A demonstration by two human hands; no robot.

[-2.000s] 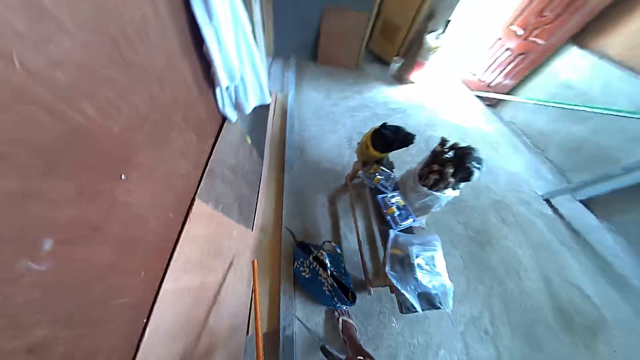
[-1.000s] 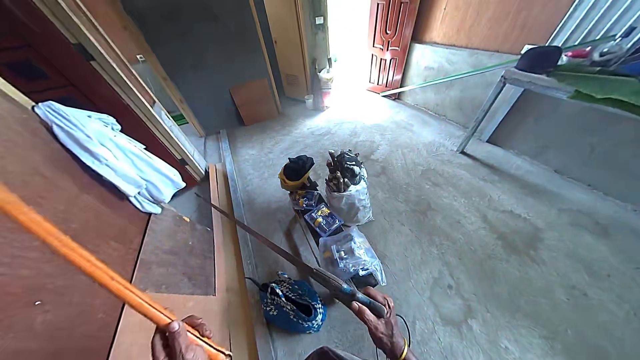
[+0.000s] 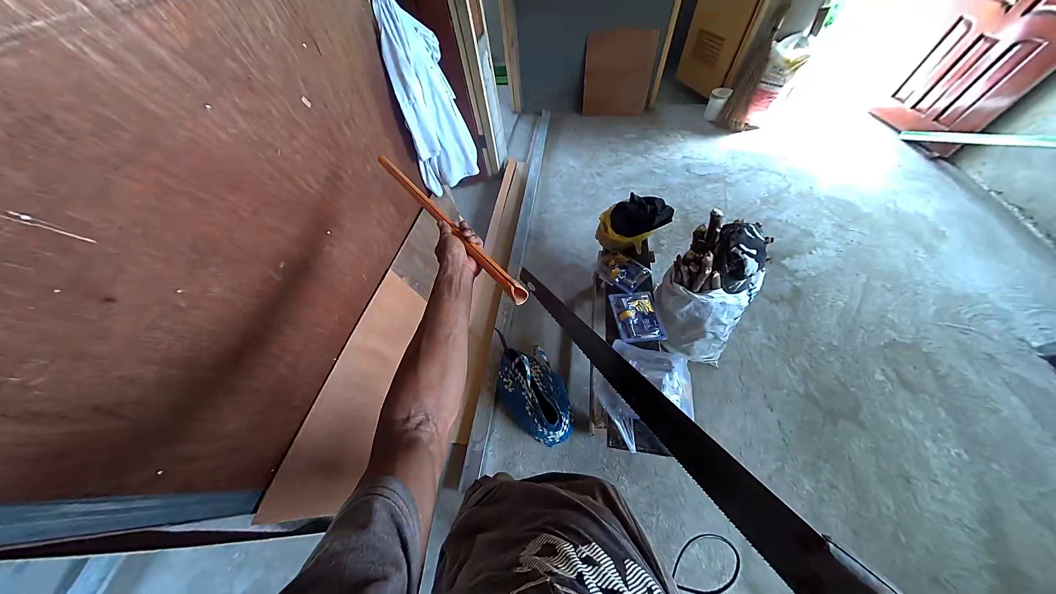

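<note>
My left hand [image 3: 459, 247] is closed around an orange plastic pipe [image 3: 412, 191], which slants from upper left to lower right with its open, hollow end [image 3: 518, 294] toward the middle of the view. A handsaw's long dark toothed blade [image 3: 660, 412] runs from beside that end to the bottom right edge. The blade's tip lies close to the pipe's end; whether they touch cannot be told. My right hand and the saw's handle are outside the frame.
A blue patterned bag [image 3: 535, 396] sits on the concrete floor. Beside it are a clear plastic bag [image 3: 652, 371], blister packs [image 3: 637, 318], a yellow bag [image 3: 619, 231] and a white sack of sticks [image 3: 709, 318]. Plywood panels [image 3: 206, 247] stand at left; a cable [image 3: 708, 561] loops below.
My left hand has moved the orange pipe forward, away from my body. The right hand, on the saw's handle one second ago, has left the view. The view has turned and tilted down.
</note>
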